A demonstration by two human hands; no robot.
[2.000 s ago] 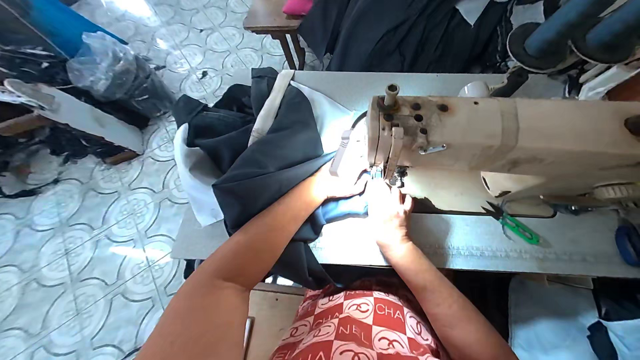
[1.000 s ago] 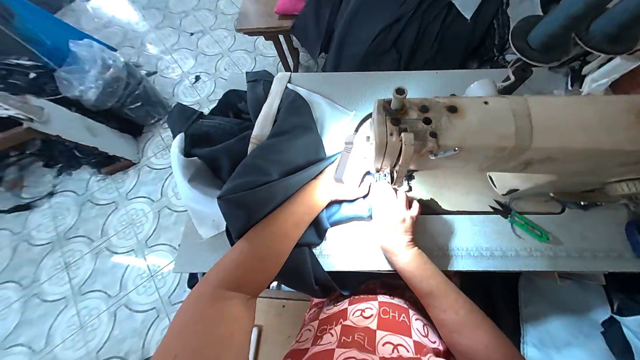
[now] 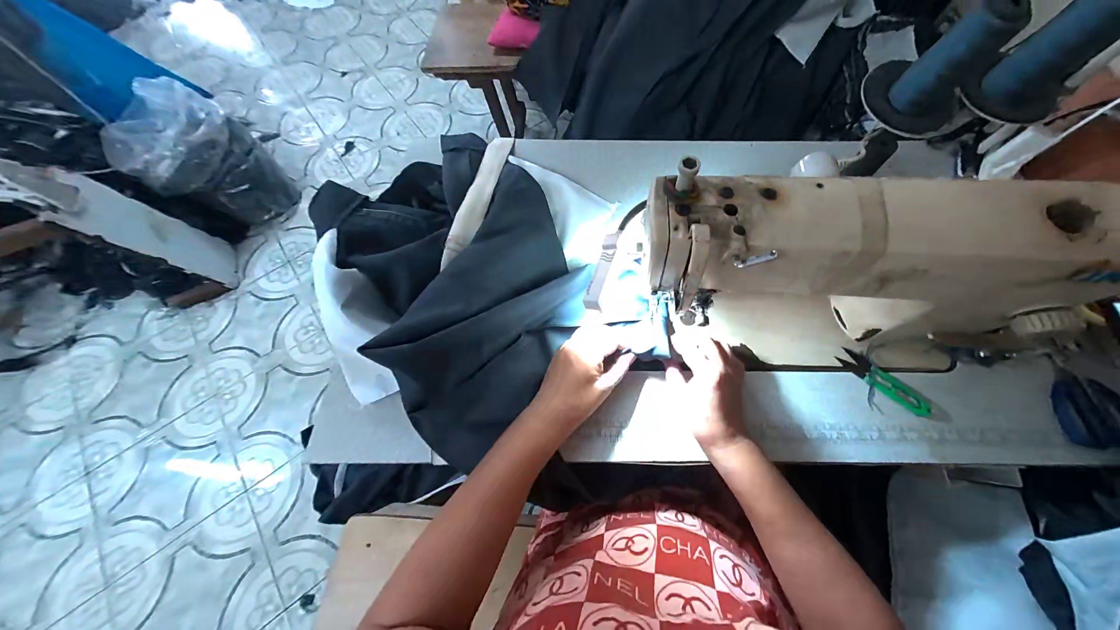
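A cream sewing machine (image 3: 787, 227) stands on the right of the grey table, its lamp lighting the needle area. Dark fabric with white lining (image 3: 472, 306) lies bunched on the left and runs under the presser foot. My left hand (image 3: 588, 363) pinches the edge of this fabric just left of and below the foot. On the other side, my right hand (image 3: 710, 376) touches the fabric edge close in front of the needle; its fingertips are partly lost in glare. Green-handled thread snips (image 3: 897, 389) lie on the table to the right of my right hand.
Large dark thread cones (image 3: 927, 79) stand at the back right. Dark cloth (image 3: 665, 70) hangs behind the table, beside a brown wooden stool (image 3: 464, 52). A dark blue object (image 3: 1085, 407) sits at the right table edge. Plastic bags (image 3: 175, 140) are on the left, above the tiled floor.
My left hand has drawn back from beside the needle toward me. The fabric that lay in front of the foot, over the table's near part, has shifted up and left.
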